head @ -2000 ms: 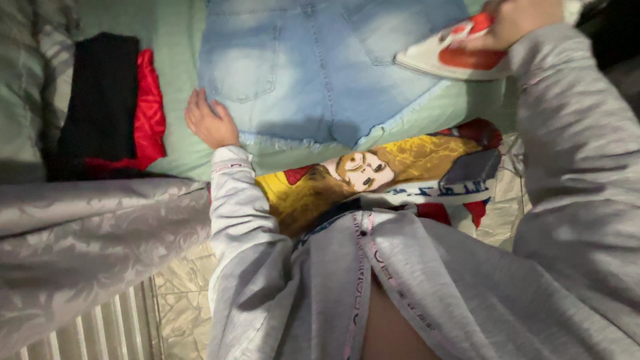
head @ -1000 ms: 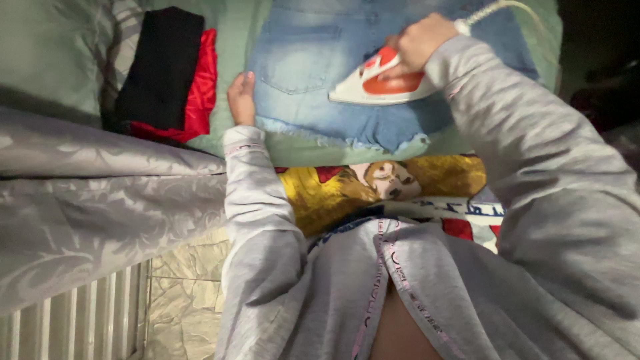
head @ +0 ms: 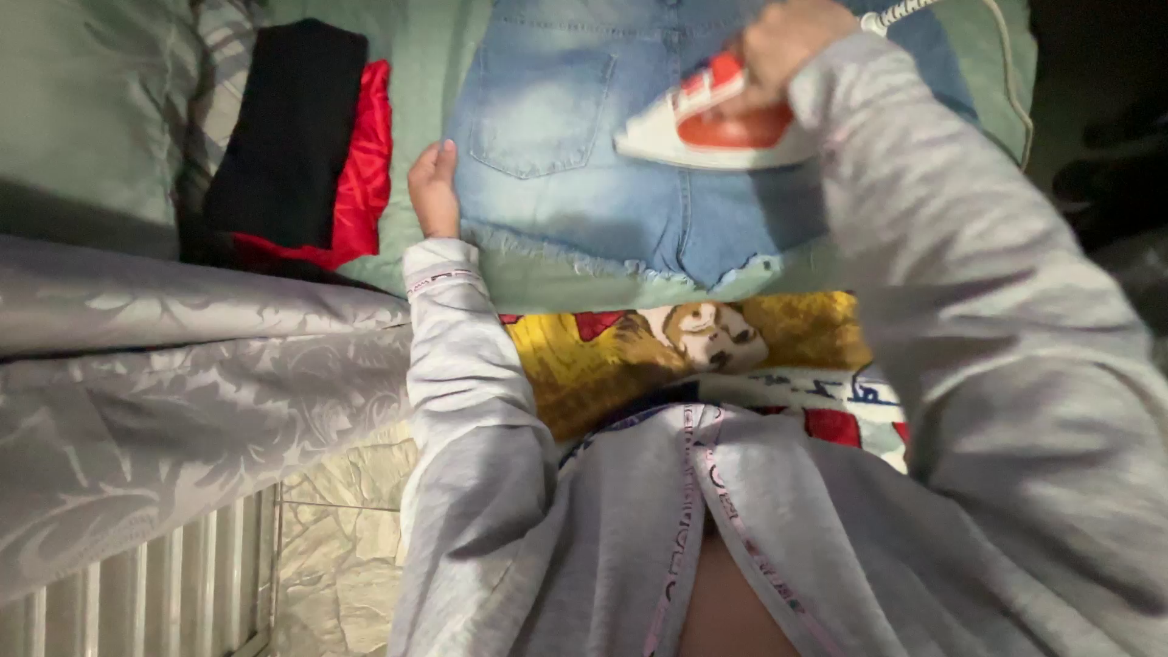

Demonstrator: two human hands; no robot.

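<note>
Light blue denim shorts with frayed hems lie spread on a pale green cloth. My right hand is closed around the handle of a white and red clothes iron, whose tip points left over the shorts, right of the back pocket. Blur hides whether the whole soleplate touches the denim. At the left edge of the shorts rests my left hand, holding nothing, with its fingertips by the side seam.
Folded black cloth and shiny red cloth lie at the left. A printed yellow textile hangs at the near edge. The iron's white cord runs at the upper right. Grey patterned fabric drapes at the lower left.
The iron was near the right side of the shorts two seconds ago, then farther left over them; my right hand still grips it. My left hand has moved from the lower shorts to their left edge.
</note>
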